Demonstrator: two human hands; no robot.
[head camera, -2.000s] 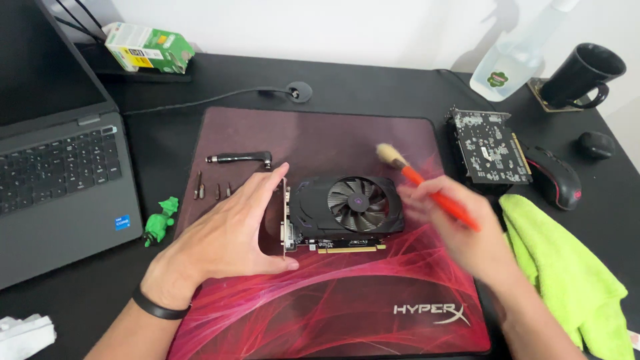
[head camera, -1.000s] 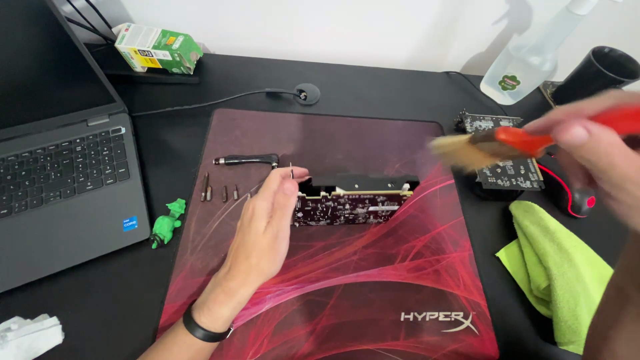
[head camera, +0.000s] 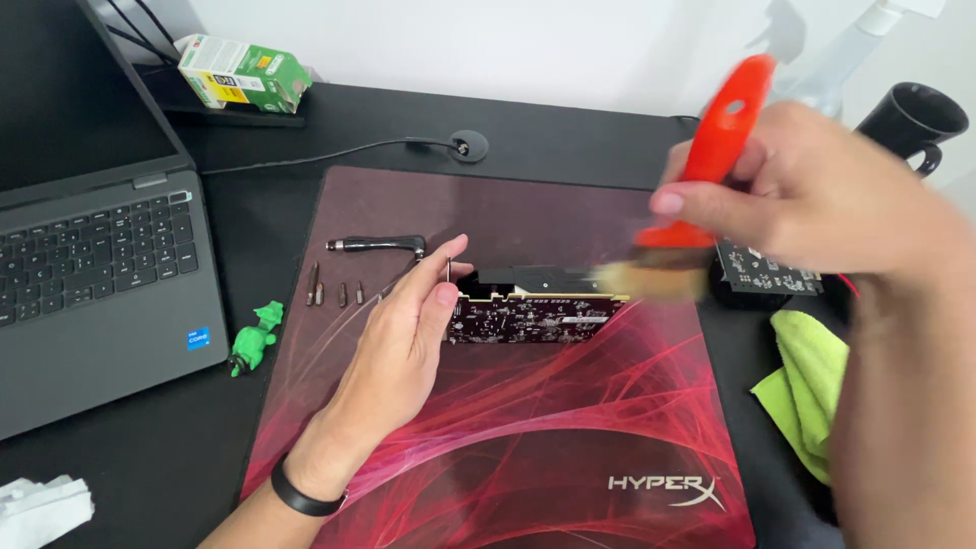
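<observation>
A graphics card (head camera: 534, 319) stands on its long edge on the mouse pad (head camera: 488, 457), its circuit-board side facing me and its gold edge contacts at the top. My left hand (head camera: 396, 343) grips its metal bracket at the left end between thumb and fingers. In my right hand (head camera: 793, 191) is a paintbrush (head camera: 720, 145) with a red handle, held bristles down. The pale bristles are blurred and hover at or just above the card's right end; whether they touch it cannot be told.
An angled driver handle (head camera: 381, 244) and several driver bits (head camera: 343, 294) lie left of the card. A laptop (head camera: 99, 259) and green figurine (head camera: 255, 339) stand farther left. At right are a second circuit board (head camera: 770, 271), a green cloth (head camera: 808, 389) and a black mug (head camera: 911, 118).
The graphics card lay with its fan facing up two seconds ago and now stands on its edge. Since one second ago, the brush has moved left towards the card and its bristles have turned downward.
</observation>
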